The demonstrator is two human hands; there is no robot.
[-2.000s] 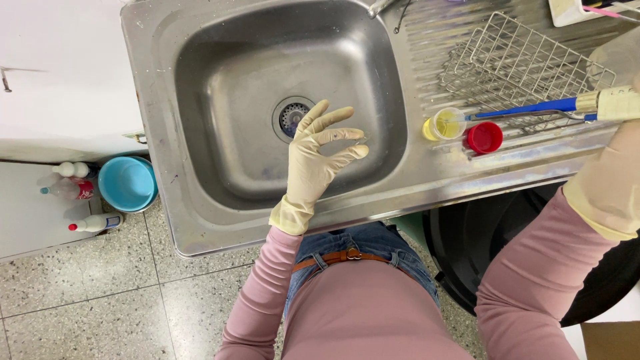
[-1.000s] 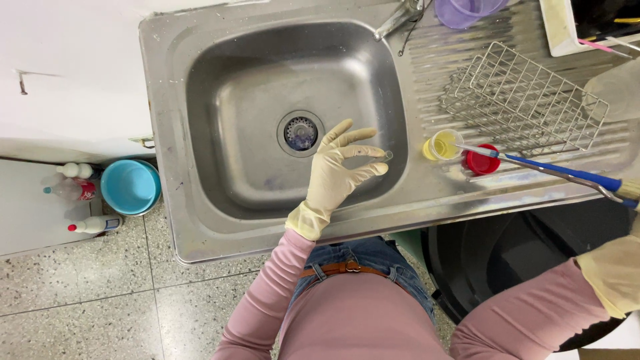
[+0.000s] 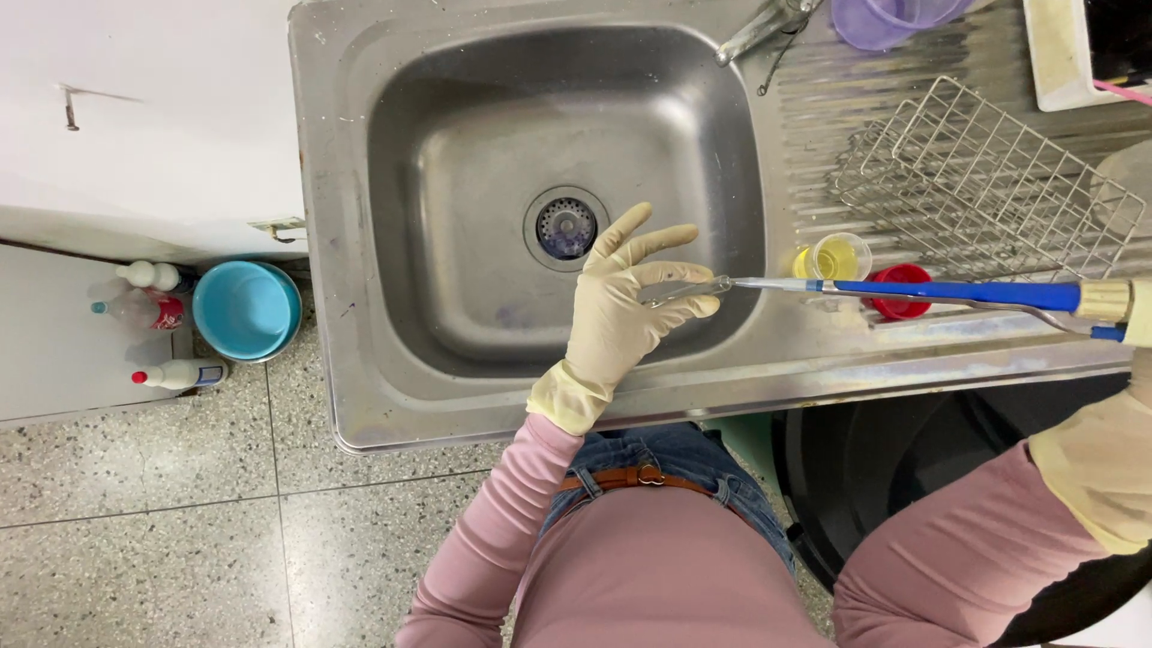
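My left hand (image 3: 630,288), in a cream latex glove, holds a small glass test tube (image 3: 688,291) between thumb and fingers over the right part of the steel sink. A blue micropipette (image 3: 963,292) reaches in from the right; its clear tip is at the mouth of the tube. My right hand (image 3: 1138,315), gloved too, is on the pipette's handle at the right edge, mostly out of frame. Below the pipette's shaft a red cap or cup (image 3: 903,292) rests on the drainboard. Beside it stands a clear cup of yellow liquid (image 3: 838,258).
The sink basin (image 3: 486,180) has a faucet (image 3: 765,29) at its back right. A wire rack (image 3: 999,180), a purple container (image 3: 886,18) and a white tray (image 3: 1057,63) lie on the drainboard. Blue basins (image 3: 247,310) and several bottles stand low at the left.
The pipette has moved left, from beside the yellow cup to the mouth of the tube in my left hand. My left hand keeps its hold, fingers spread.
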